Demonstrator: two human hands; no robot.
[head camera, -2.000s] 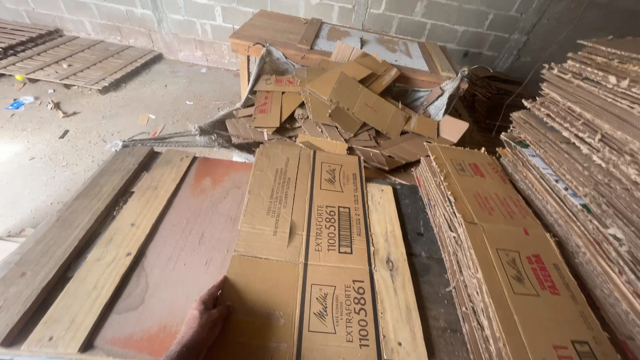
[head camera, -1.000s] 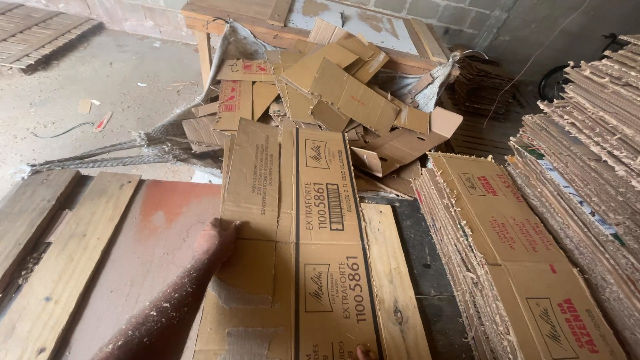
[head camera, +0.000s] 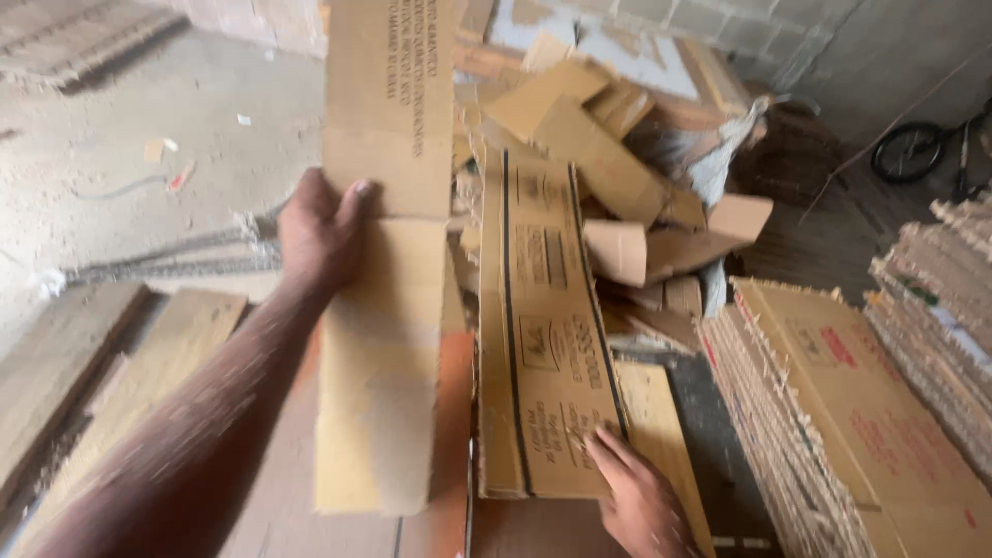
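Note:
My left hand (head camera: 329, 229) grips the left edge of a long cardboard strip (head camera: 387, 170), thumb on its face, and holds it raised above the wooden work surface (head camera: 310, 480). To its right is a printed cardboard panel (head camera: 542, 325), separate from the strip, with a torn left edge. The fingers of my right hand (head camera: 639, 488) rest on the panel's lower right corner; whether they grip it cannot be told. A wooden board (head camera: 663, 434) shows beneath that side of the panel.
Loose cardboard scraps (head camera: 612, 147) lie heaped beyond the work surface. Flattened cardboard stacks (head camera: 876, 403) stand at the right. Slatted wooden boards (head camera: 70, 372) are at lower left, a rope (head camera: 186, 248) beyond them. A bicycle wheel (head camera: 911, 151) shows at upper right.
The cardboard strip and the printed panel, side by side as one piece before, are now apart. My left hand has lifted the strip up and left. My right hand has come fully into view.

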